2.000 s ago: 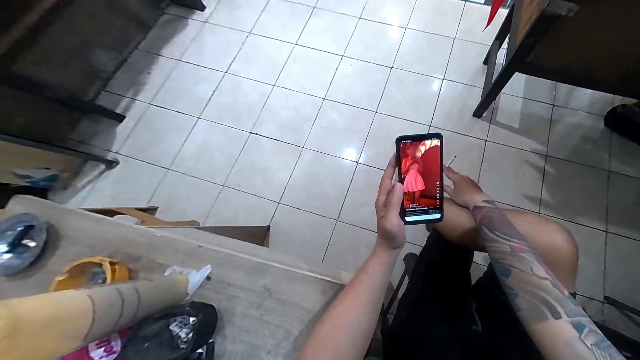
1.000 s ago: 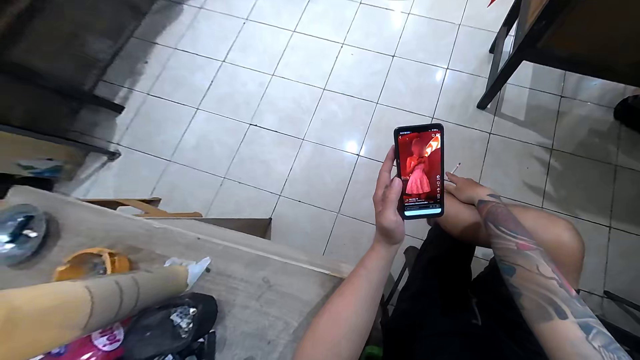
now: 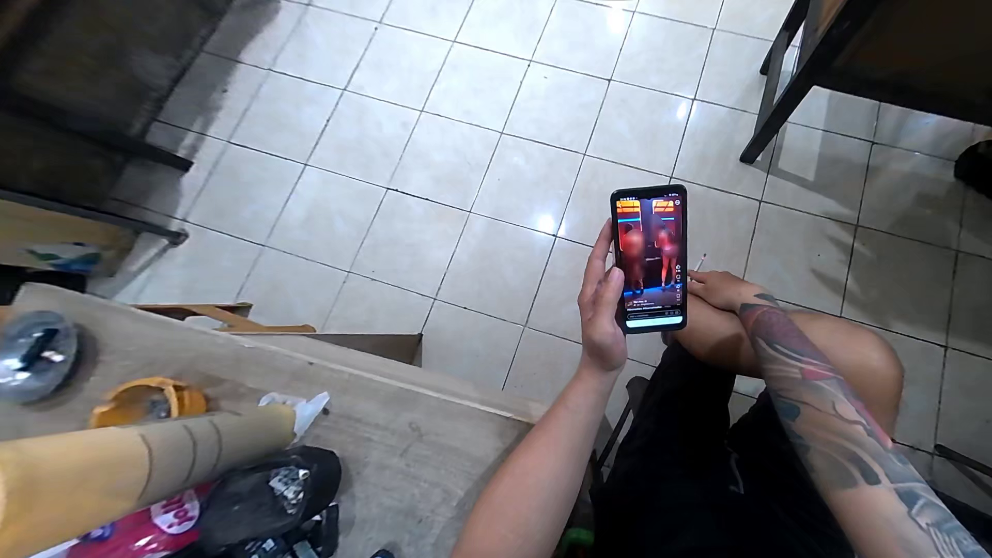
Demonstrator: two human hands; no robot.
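Note:
My left hand point(image 3: 604, 314) holds a black smartphone point(image 3: 649, 260) upright, its thumb along the left edge and the fingers partly hidden behind it. The lit screen shows a video picture with two figures in reddish light. My right hand point(image 3: 717, 288) rests on my bare knee just right of the phone, with a cigarette point(image 3: 699, 266) held between its fingers. The right fingertips are partly hidden by the phone. My right forearm lies across my thigh.
A table point(image 3: 403, 442) at lower left bears a yellow roll point(image 3: 147, 465), an orange ashtray-like dish point(image 3: 151, 399), a round clear container point(image 3: 37, 356), a pink packet point(image 3: 143, 527) and a dark bag point(image 3: 263, 492). Dark furniture legs point(image 3: 783, 112) stand on the tiled floor point(image 3: 442, 163).
The phone screen has changed from a single figure in a pinkish-red skirt to two figures in reddish light. Both hands have stayed nearly where they were.

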